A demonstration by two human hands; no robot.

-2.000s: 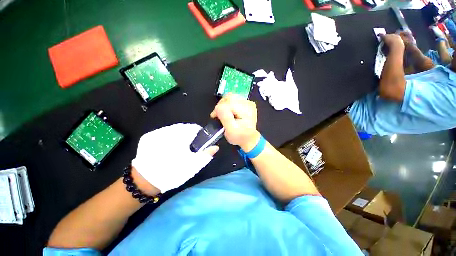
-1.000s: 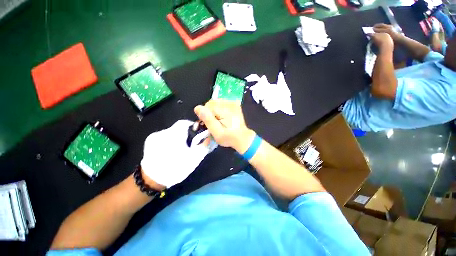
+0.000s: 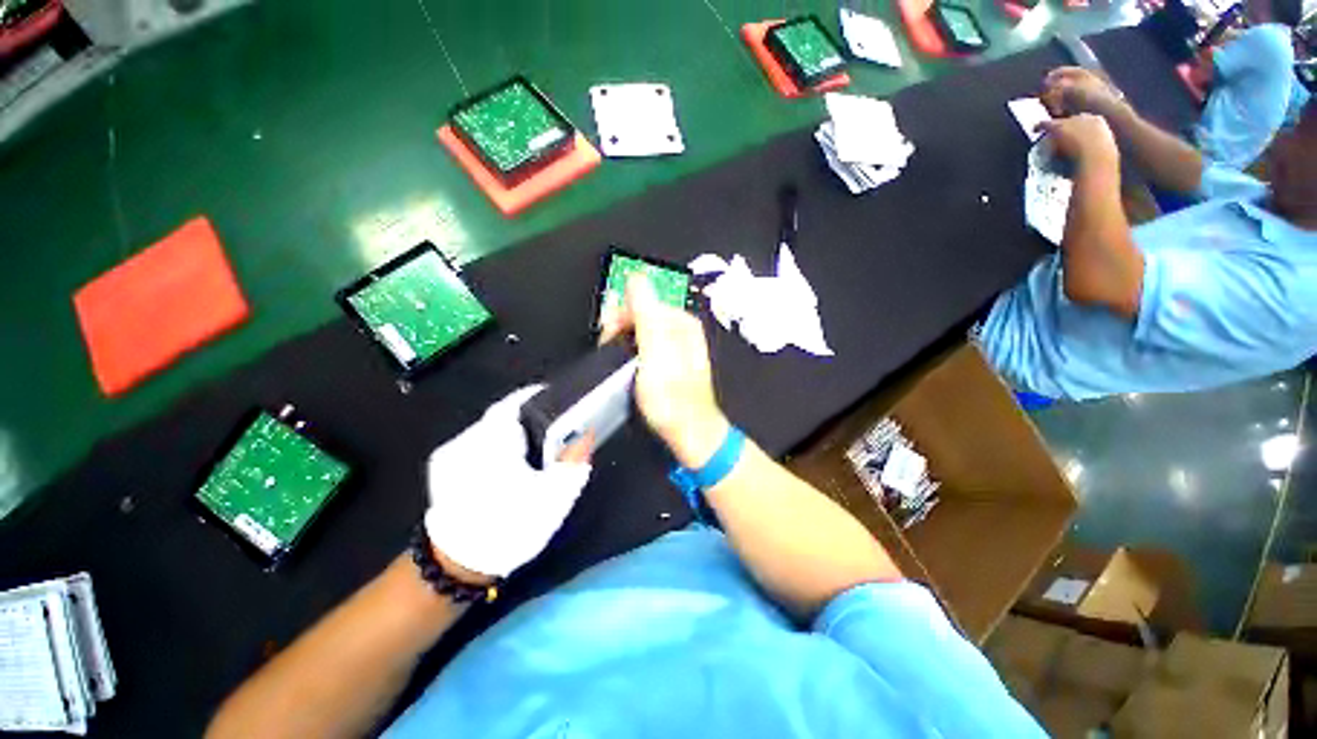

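My left hand point(image 3: 506, 484), in a white glove, holds the lower left end of a closed unit point(image 3: 589, 412) with a black side and a white-silver face. The unit is tilted above the black mat. My bare right hand point(image 3: 667, 347) holds its upper right end. A device housing with a green circuit board point(image 3: 636, 289) lies just behind my right hand, partly hidden by it. Two more open housings with green boards point(image 3: 420, 306) lie on the left, one nearer me point(image 3: 272, 484).
Stacks of covers lie at left point(image 3: 51, 657) and right point(image 3: 864, 140). A crumpled white cloth point(image 3: 766, 303) lies beside a dark stick point(image 3: 789, 214). The green conveyor point(image 3: 311, 130) carries orange-red pads point(image 3: 159, 303). A person point(image 3: 1155, 274) works at right, near an open cardboard box point(image 3: 982, 484).
The unit has been turned so that its white face and black side show more. My right hand's fingers have straightened. The view has shifted, and more of the conveyor shows.
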